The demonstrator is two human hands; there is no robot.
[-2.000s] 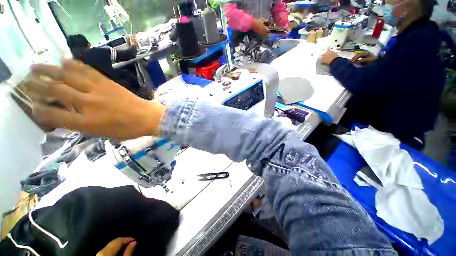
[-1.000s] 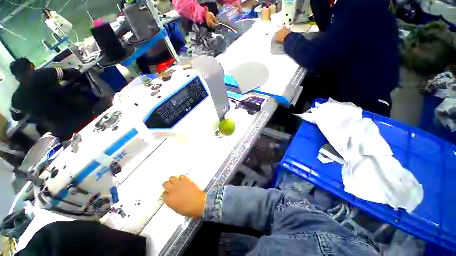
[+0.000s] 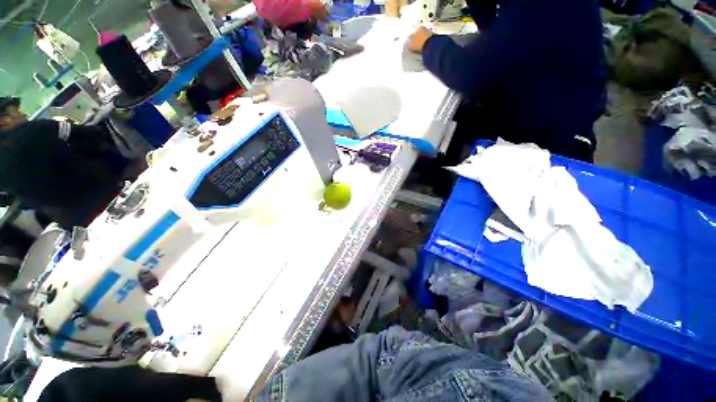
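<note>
The dark garment [image 3: 129,386] lies at the lower left, cut off by the bottom edge, beside the head of the lockstitch machine [image 3: 169,247]. My denim sleeve [image 3: 392,369] shows at the bottom middle. Neither my left hand nor my right hand is in the picture. The thread snips are not visible. The machine's needle area [image 3: 145,341] is small and blurred just above the dark garment.
A yellow-green ball [image 3: 337,195] sits at the machine's right end. The ruler-marked table edge [image 3: 345,247] runs diagonally. A blue crate [image 3: 667,235] with white cloth [image 3: 561,228] stands at right. People in dark clothes [image 3: 518,71] sit at back and left.
My right hand went from upper left to the table, then out of the picture at the bottom. My other hand and the snips left view. The view swung rightwards.
</note>
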